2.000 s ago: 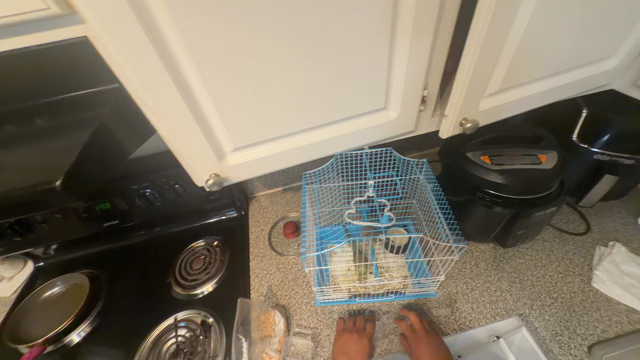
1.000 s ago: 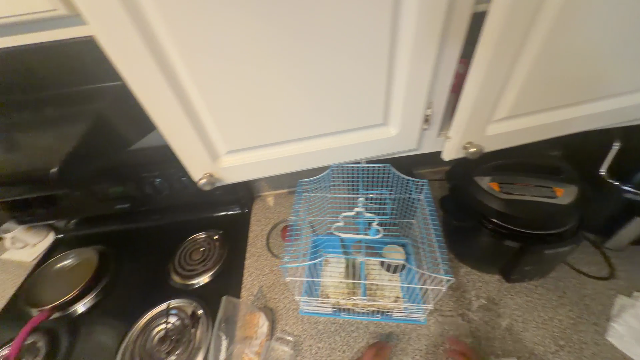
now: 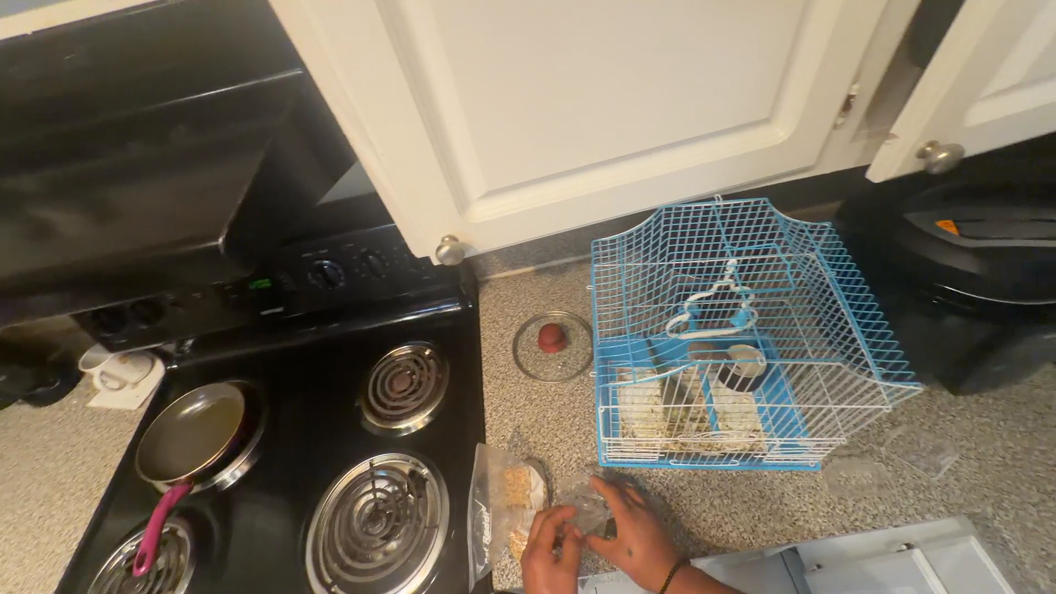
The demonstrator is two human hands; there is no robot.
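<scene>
A blue and white wire birdcage (image 3: 734,346) stands on the speckled counter, with a white-and-blue swing and a small cup inside. In front of its left corner, my right hand (image 3: 634,528) has its fingers around a clear plastic piece (image 3: 582,502). My left hand (image 3: 553,549) is close beside it, fingers bent, at the lower side of that piece; whether it grips it is unclear. Just left of my hands lies a clear plastic bag (image 3: 487,516) with tan, grain-like contents. More clear plastic pieces (image 3: 920,452) lie right of the cage.
A black coil stove (image 3: 289,429) is at left, with a pink-handled frying pan (image 3: 194,433) on it. A glass lid (image 3: 553,346) lies between stove and cage. A black cooker (image 3: 973,272) stands at right, white cabinet doors (image 3: 610,99) above, and a pale tray-like object (image 3: 891,561) at the front edge.
My hands have moved left from in front of the cage to beside the plastic bag, and my right hand now has a clear plastic piece. The view has shifted.
</scene>
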